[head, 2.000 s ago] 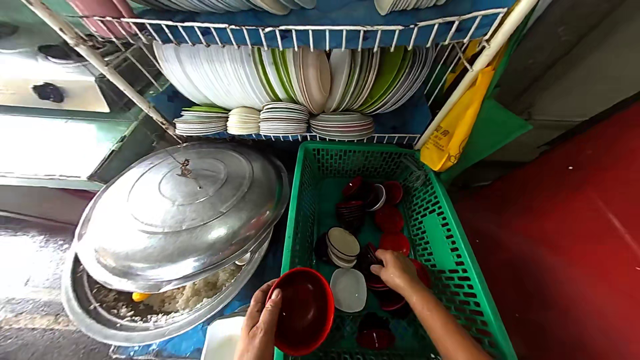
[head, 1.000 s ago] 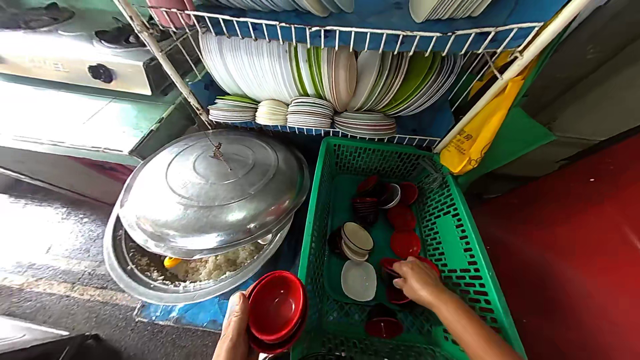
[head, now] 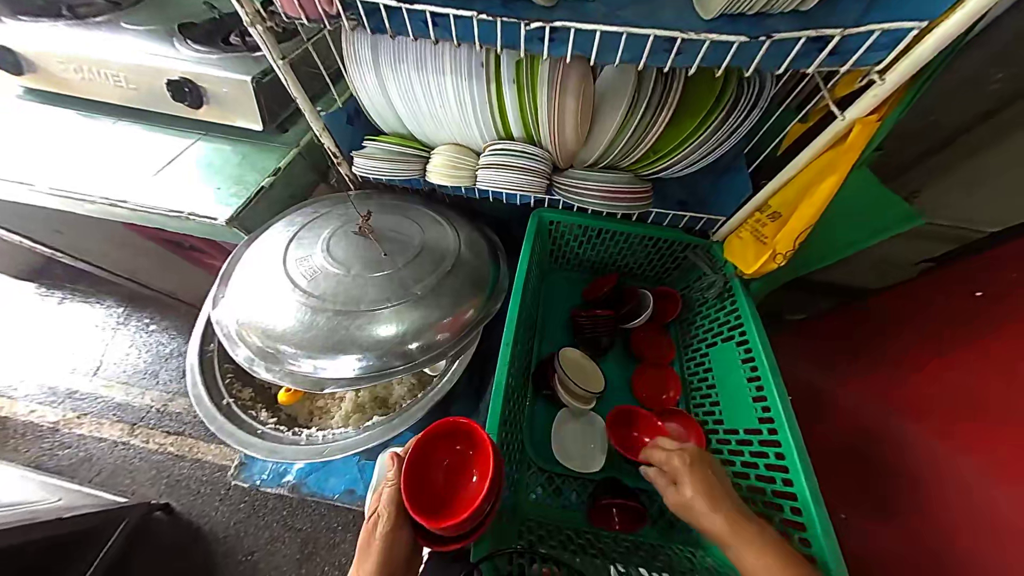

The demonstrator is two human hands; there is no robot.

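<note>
My left hand (head: 388, 512) holds a small stack of red bowls (head: 450, 476) at the near left side of the green plastic basket (head: 732, 384). Inside the basket, my right hand (head: 680, 472) grips the rim of a red bowl (head: 632, 432); another red bowl (head: 682, 428) lies right beside it. Left of these are a white squarish dish (head: 579, 440) and a cream bowl (head: 580, 372) resting on others. Farther back lie several red dishes (head: 656, 386) and a white bowl (head: 638, 308) on its side. A dark red bowl (head: 618, 512) sits nearer me.
A large metal basin (head: 216, 408) of cooked rice, partly covered by a metal lid (head: 360, 296), stands left of the basket. Behind is a white wire rack (head: 680, 40) with plates (head: 424, 80). A gas stove (head: 144, 72) is at upper left, a yellow bag (head: 792, 208) at right.
The stack in my left hand looks taller than two seconds ago, when one red bowl showed there. My right hand now has a red bowl tilted up in its fingers.
</note>
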